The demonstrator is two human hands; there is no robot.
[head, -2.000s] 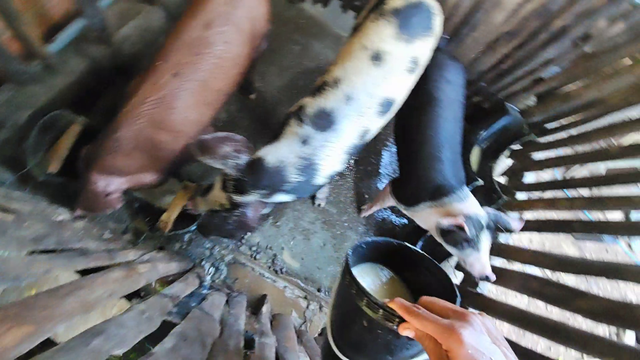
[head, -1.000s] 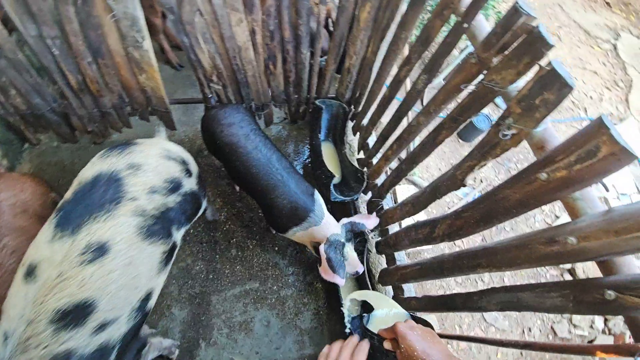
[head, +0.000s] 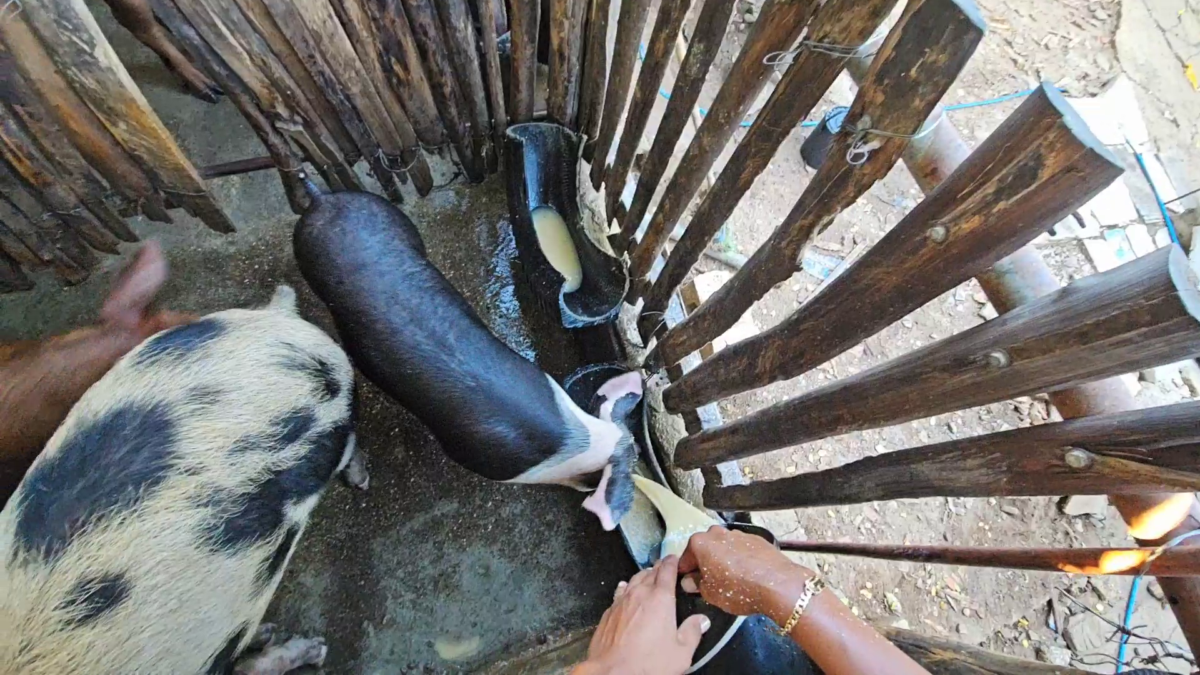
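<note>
Both my hands are on a tilted black bucket (head: pixel 764 647), mostly hidden beneath them. My left hand (head: pixel 649 619) lies on its near side, fingers toward the rim. My right hand (head: pixel 741 567), with a gold-coloured bracelet (head: pixel 803 603) at the wrist, grips the rim. Pale, creamy liquid (head: pixel 667 511) pours from the bucket into a black trough (head: pixel 642 532) along the fence. A black pig with a white shoulder band (head: pixel 422 328) has its head down at this trough, close to the stream. Another black trough (head: pixel 525 178) farther up holds some of the same liquid.
A white pig with black spots (head: pixel 169 469) stands at the left, beside a reddish-brown pig (head: pixel 47 384). Wooden slat fencing (head: pixel 900 366) runs along the right and the back (head: pixel 394 84). Outside it lie a small dark container (head: pixel 825 139) and blue cord (head: pixel 994 99). The concrete floor (head: pixel 441 562) looks wet.
The bucket, upright with one hand on it two seconds ago, is now tilted, with both hands on it and liquid flowing. The view has swung strongly toward the right-hand fence.
</note>
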